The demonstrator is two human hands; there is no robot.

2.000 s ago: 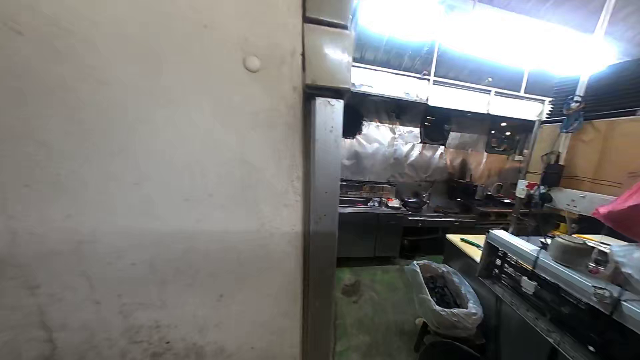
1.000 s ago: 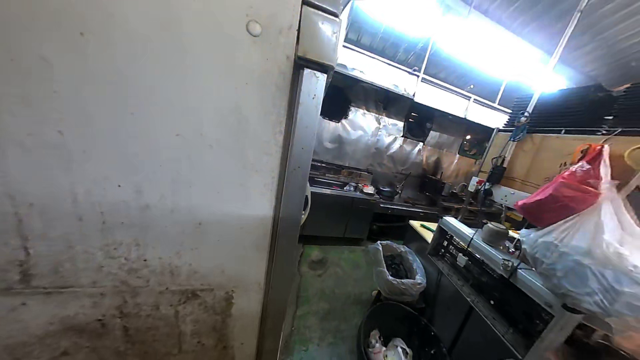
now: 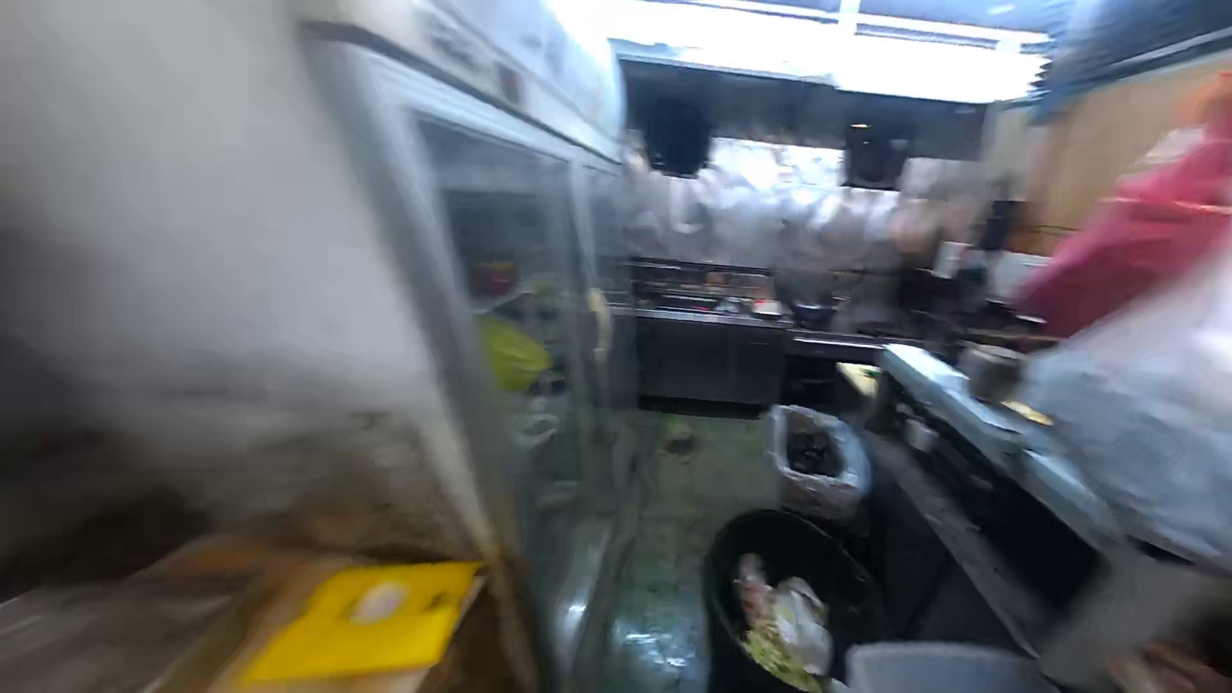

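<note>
Neither my left hand nor my right hand shows in the head view, so what they hold cannot be seen. The view is blurred. At the left stands a glass-door refrigerator [image 3: 520, 318] with a yellow-green item behind the glass. A yellow flat item [image 3: 371, 621] lies on a cardboard box at the lower left. Food scraps and plastic bags lie in a round black bin [image 3: 717, 577] at the bottom. Behind it is a bin lined with a clear bag [image 3: 818, 486], with dark contents. Pink [image 3: 1126, 250] and white plastic bags [image 3: 1136, 395] hang at the right.
Along the right runs a steel counter [image 3: 996, 419] with a round pot [image 3: 991, 371] on it. At the back stand a low steel cabinet [image 3: 712, 361] and cooking stations before a foil-covered wall. A wet green floor [image 3: 674, 539] lies between refrigerator and bins. A grey tub [image 3: 943, 669] is at the bottom edge.
The view has moved forward and tilted; the refrigerator's glass front, the yellow flat item and the cardboard box have come into sight. The black bin appears nearer.
</note>
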